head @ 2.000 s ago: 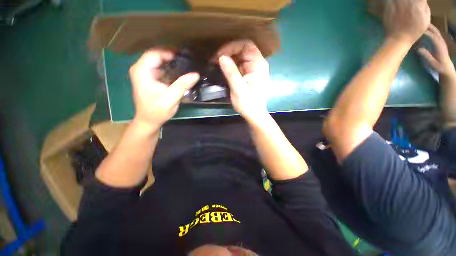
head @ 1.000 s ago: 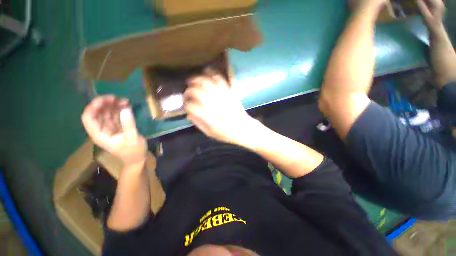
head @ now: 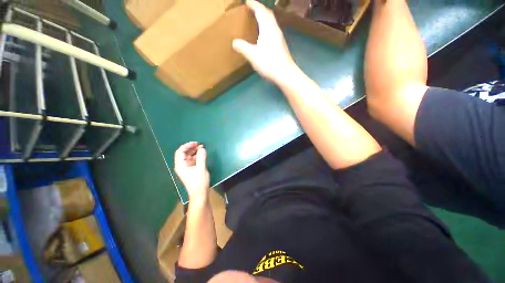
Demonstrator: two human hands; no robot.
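Note:
Brown cardboard cartons lie at the upper middle of the green table, overlapping at angles, with no contents showing. My right hand is over their right edge, thumb and fingers spread; whether the fingertips press on the cardboard cannot be told. My left hand is above the table's left corner, fingers loosely curled, thumb apart, with nothing clearly in it. An open brown product box with dark contents is at the top, right of my right hand and cut by the frame edge.
Another person's arm reaches in from the right beside the product box. A supply carton is below the table edge, partly behind my left forearm. A pipe-frame rack and a blue-framed shelf with packages stand at the left.
The view has swung left, showing the rack and shelf. My right hand has left the open box's contents and is now at the brown cartons. An open box now shows at upper right.

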